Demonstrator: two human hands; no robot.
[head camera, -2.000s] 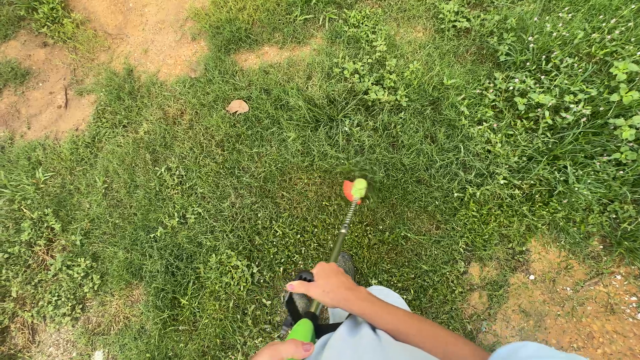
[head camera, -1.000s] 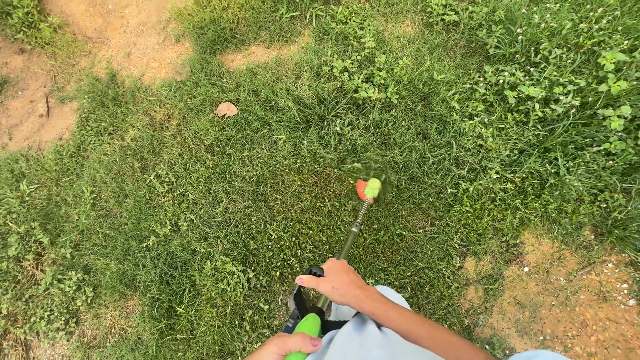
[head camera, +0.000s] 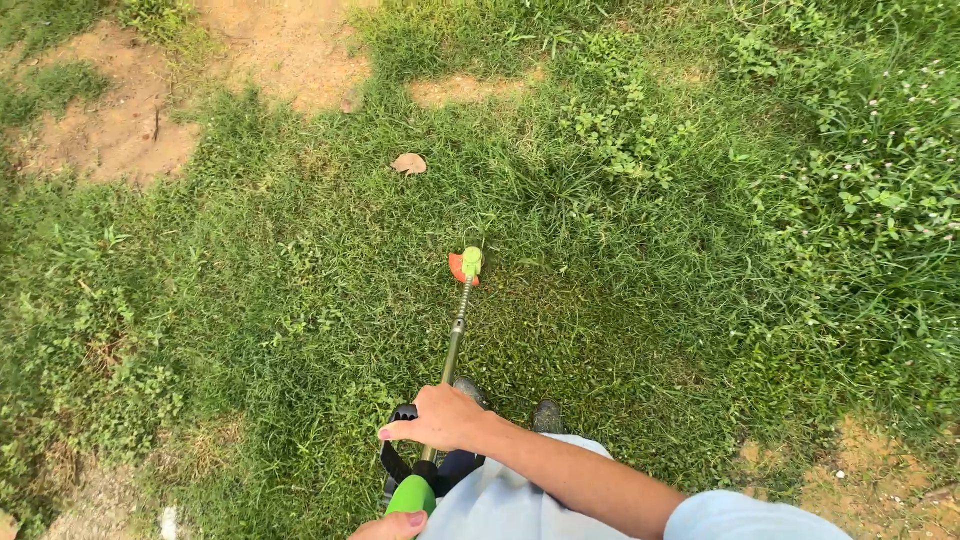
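Note:
My right hand (head camera: 446, 420) is closed around the black front handle (head camera: 396, 457) of a string trimmer, its arm reaching in from the lower right. At the bottom edge, my left hand (head camera: 390, 528) holds the trimmer's green rear grip (head camera: 411, 496), with its thumb on top; the rest of that hand is cut off by the frame. The metal shaft (head camera: 453, 352) runs forward to the light green trimmer head (head camera: 471, 260), which has an orange guard (head camera: 459, 268) on its left side. The head is low over short grass (head camera: 555, 315). The cutting part is blurred.
Two dark shoes (head camera: 547, 417) stand on the grass behind the head. A dry leaf (head camera: 409, 163) lies ahead, left of the head. Bare soil (head camera: 112, 127) shows at the upper left and a sandy patch (head camera: 855, 472) at the lower right. Taller leafy plants (head camera: 885, 195) grow at the right.
The trimmer head has swung left over the grass, nearer the line of the dry leaf. Both hands keep their hold. A second shoe now shows.

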